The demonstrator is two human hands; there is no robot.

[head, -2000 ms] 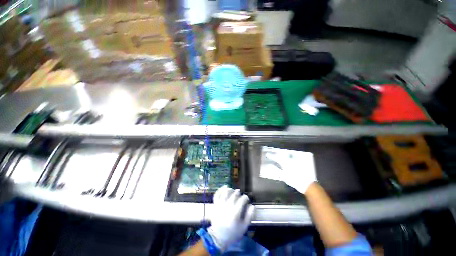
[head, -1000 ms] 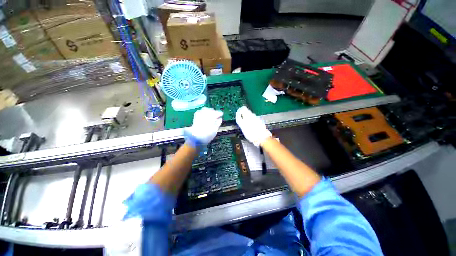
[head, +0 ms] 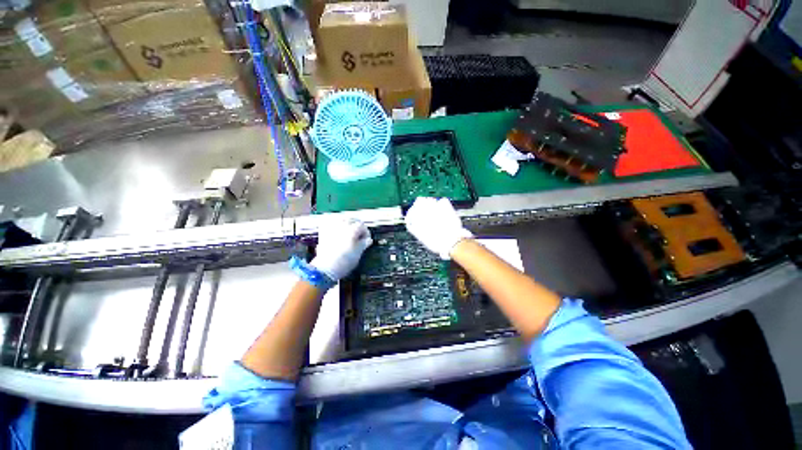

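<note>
A green circuit board [head: 406, 286] lies in its black carrier [head: 413, 341] on the conveyor in front of me. My left hand [head: 340, 250], white-gloved with a blue wrist strap, is at the board's upper left edge with fingers curled. My right hand [head: 434, 227], also white-gloved, is at the board's upper right edge, fingers bent down. The fingertips are partly hidden, so I cannot tell whether either hand grips anything. A white sheet [head: 505, 252] lies on the line, partly behind my right forearm.
A fan [head: 353, 130], a board in a black tray [head: 431, 171], a black-and-orange fixture [head: 567, 139] and a red sheet [head: 655, 143] are on the green mat. An orange cover [head: 688, 235] is on the line at right. Cartons [head: 363, 48] stand behind.
Both hands have come down from beside the tray on the mat to the upper edge of the board on the line. The view has shifted, and the board shows more fully.
</note>
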